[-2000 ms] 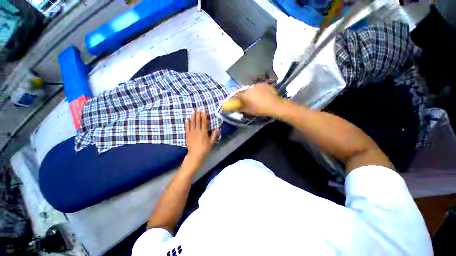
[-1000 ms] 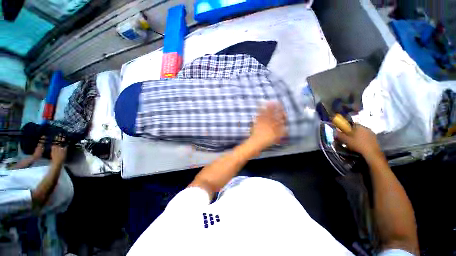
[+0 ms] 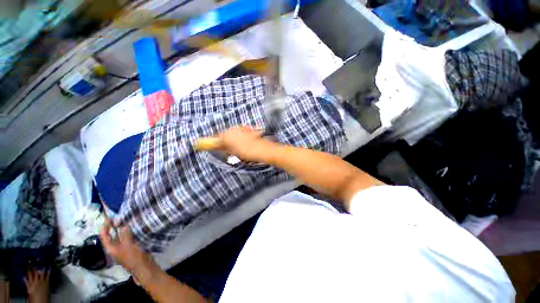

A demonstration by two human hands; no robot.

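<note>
A black, white and grey plaid garment (image 3: pixel 183 171) lies over the navy padded board (image 3: pixel 117 168), whose rounded left end shows bare. My right hand (image 3: pixel 240 144) is shut on the yellow-tan handle of the steam iron (image 3: pixel 251 165). The iron is on the middle of the cloth, blurred and partly hidden by my hand and forearm. My left hand (image 3: pixel 120 241) is at the garment's lower left corner, its fingers at the cloth edge; whether it pinches the cloth is hard to tell.
A grey metal iron rest (image 3: pixel 360 83) and white cloth (image 3: pixel 408 83) are at the right. A plaid pile (image 3: pixel 482 77) lies farther right. Blue bars (image 3: pixel 151 74) lie behind the board. A blurred hose crosses above the iron. Another person's hand (image 3: pixel 37 284) shows at lower left.
The iron has moved left from beside the board's right end onto the plaid cloth. My left hand has moved from the cloth's right part to its lower left corner. The view has turned.
</note>
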